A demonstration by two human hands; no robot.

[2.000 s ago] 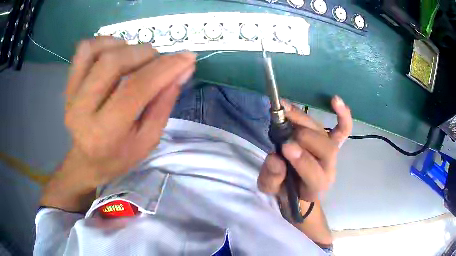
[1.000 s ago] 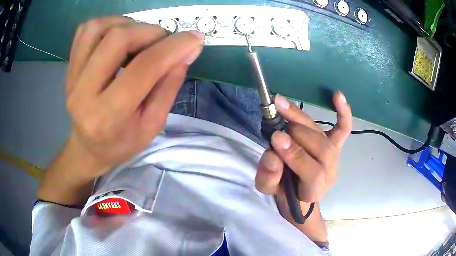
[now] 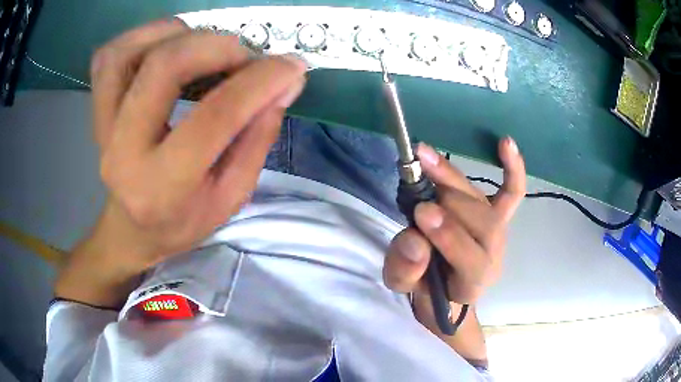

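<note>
A white strip (image 3: 340, 42) with a row of ring-shaped positions lies on the green bench mat. My right hand (image 3: 455, 231) holds the soldering iron (image 3: 399, 123) by its black grip like a pen. The iron's thin tip is at the strip's lower edge, near a ring right of the strip's middle; whether it touches is hard to tell. My left hand (image 3: 187, 142) has thumb and forefinger pinched on thin solder wire (image 3: 328, 69), which runs toward the iron's tip. My left hand hides part of the strip's left end.
A dark strip holder (image 3: 496, 15) with white discs lies at the top right. Right of it are a tip cleaner (image 3: 635, 93) with a yellow pad and a green-handled tool (image 3: 648, 26). Black strips (image 3: 15, 45) stand at the far left. A black cord (image 3: 571, 203) runs to the right bench edge.
The white strip has shifted right against the last earlier frame, after showing further left before. The iron moved left from a ring near the right end, then slightly right. My left hand stays pinched.
</note>
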